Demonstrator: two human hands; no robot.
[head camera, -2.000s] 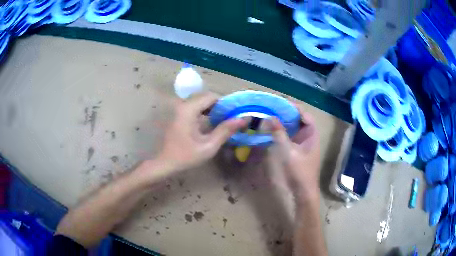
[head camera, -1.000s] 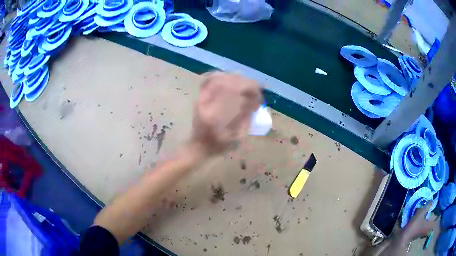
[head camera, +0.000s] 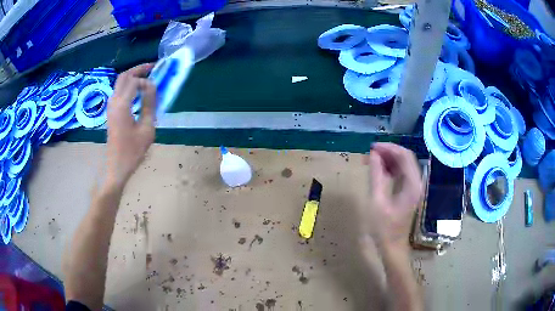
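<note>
My left hand (head camera: 131, 112) holds a pleated blue ring (head camera: 173, 79) by its near side, raised and tilted above the metal rail and green surface at the left. The ring is blurred. My right hand (head camera: 395, 188) is over the board beside the smartphone, blurred, with its fingers curled; whether it holds anything cannot be told. The white glue bottle (head camera: 235, 170) with a blue tip is on the board between my hands. The yellow-handled utility knife (head camera: 309, 217) lies to its right, black end away from me.
Finished rings (head camera: 94, 104) are heaped at the left edge. More rings (head camera: 455, 131) overlap at the right by a metal post (head camera: 421, 67). A smartphone (head camera: 444, 197), teal stick (head camera: 528, 208), clear plastic bag (head camera: 204, 37) and small white piece (head camera: 299, 79) are also in view.
The view has shifted. My left hand has moved from beside the bottle to the far left and now has a ring in it. My right hand has moved from the right-hand rings to the board.
</note>
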